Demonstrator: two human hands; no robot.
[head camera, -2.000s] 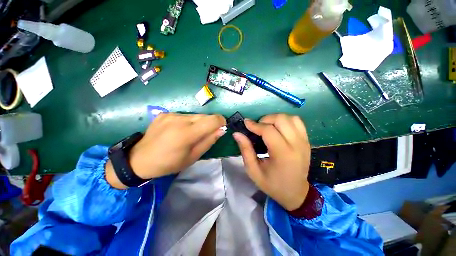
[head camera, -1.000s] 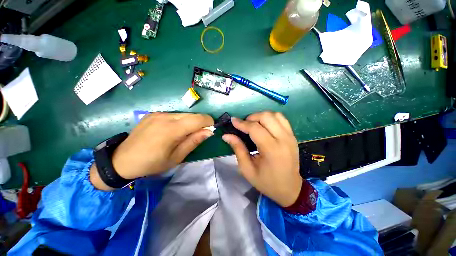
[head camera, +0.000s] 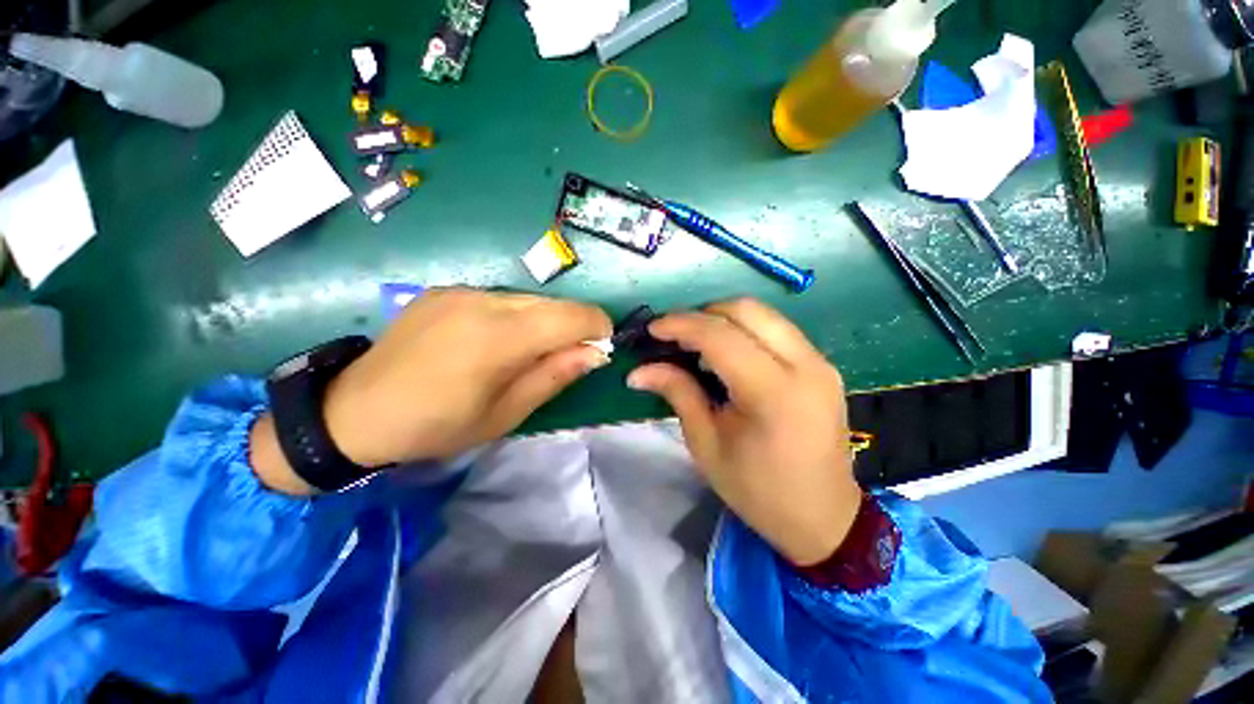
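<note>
My right hand (head camera: 763, 413) holds a small black housing part (head camera: 637, 334) between thumb and fingers, above the mat's front edge. My left hand (head camera: 475, 365) pinches a small white piece, apparently a wipe (head camera: 601, 345), at the left end of the black part. Most of the black part is hidden by my right fingers. Beyond my hands, a circuit board in a black housing (head camera: 612, 216) lies on the green mat (head camera: 454, 248). A white and yellow battery-like module (head camera: 549, 256) lies at its lower left. A blue screwdriver (head camera: 743, 248) touches its right end.
An amber liquid bottle (head camera: 839, 83), crumpled tissue (head camera: 970, 138) and tweezers (head camera: 919, 282) lie to the right. A dotted card (head camera: 279, 186), flex cable parts (head camera: 382, 138) and a white bottle (head camera: 145, 83) lie left. A rubber band (head camera: 619, 102) and spare board (head camera: 454, 39) lie at the back.
The camera view has shifted slightly. Both hands stay together at the black part, which is now turned a little and more covered by my right fingers.
</note>
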